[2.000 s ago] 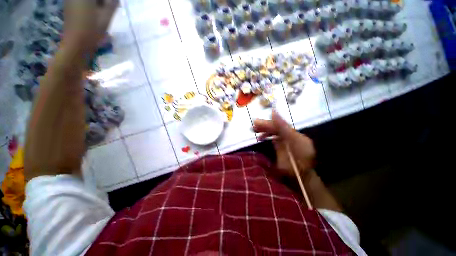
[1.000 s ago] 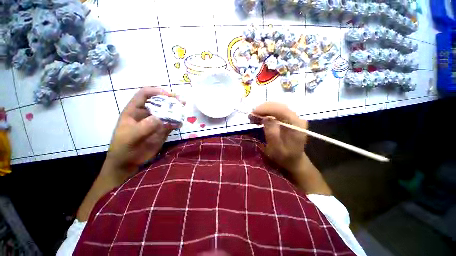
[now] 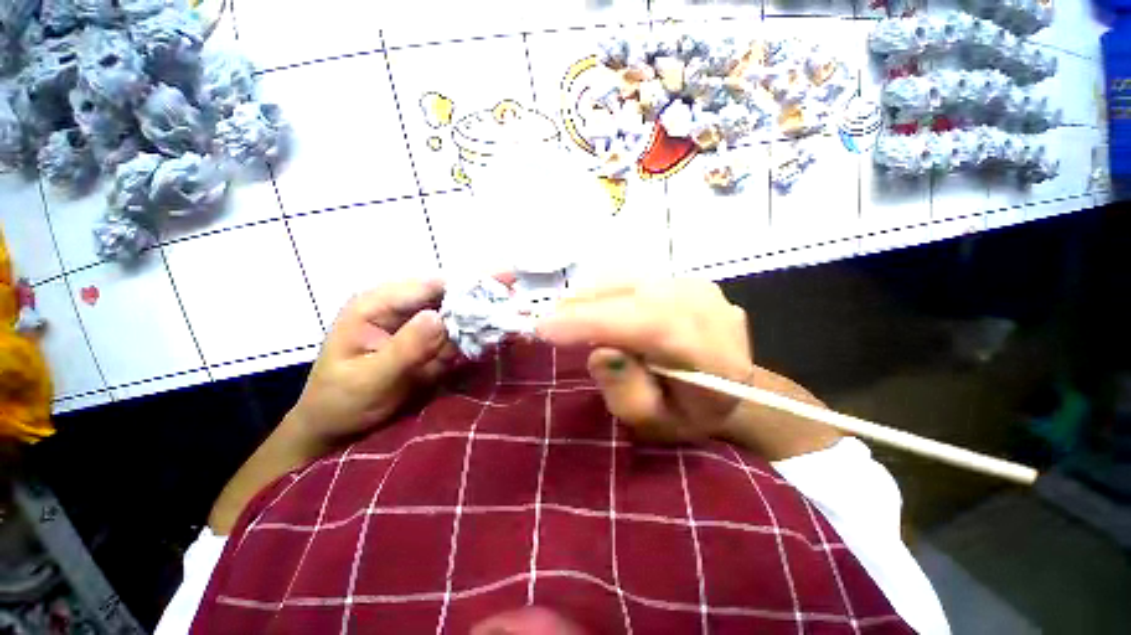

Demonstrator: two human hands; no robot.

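My left hand (image 3: pixel 378 354) holds a grey-white ruffled ornament body (image 3: pixel 481 315) between its fingertips, over the apron at the table's front edge. My right hand (image 3: pixel 670 354) holds a long thin pale wooden stick (image 3: pixel 856 424). The stick's rear end points down to the right; its front end is hidden by my fingers. My right fingertips are close beside the ornament's right side; whether they touch it I cannot tell. The white bowl (image 3: pixel 527 236) is washed out by glare just behind the ornament.
A heap of grey bodies (image 3: pixel 143 112) is at the left. Small pale pieces (image 3: pixel 719 106) lie scattered behind the bowl. Rows of ornaments (image 3: pixel 967 93) stand at the right, with a blue tray (image 3: pixel 1120 106) at the edge. Orange-yellow cloth (image 3: pixel 22 372) is at far left.
My left hand first came back from the left heap with a grey body, then moved it right, towards my right hand. My right hand has moved from the bowl's edge to beside the ornament, still holding the stick.
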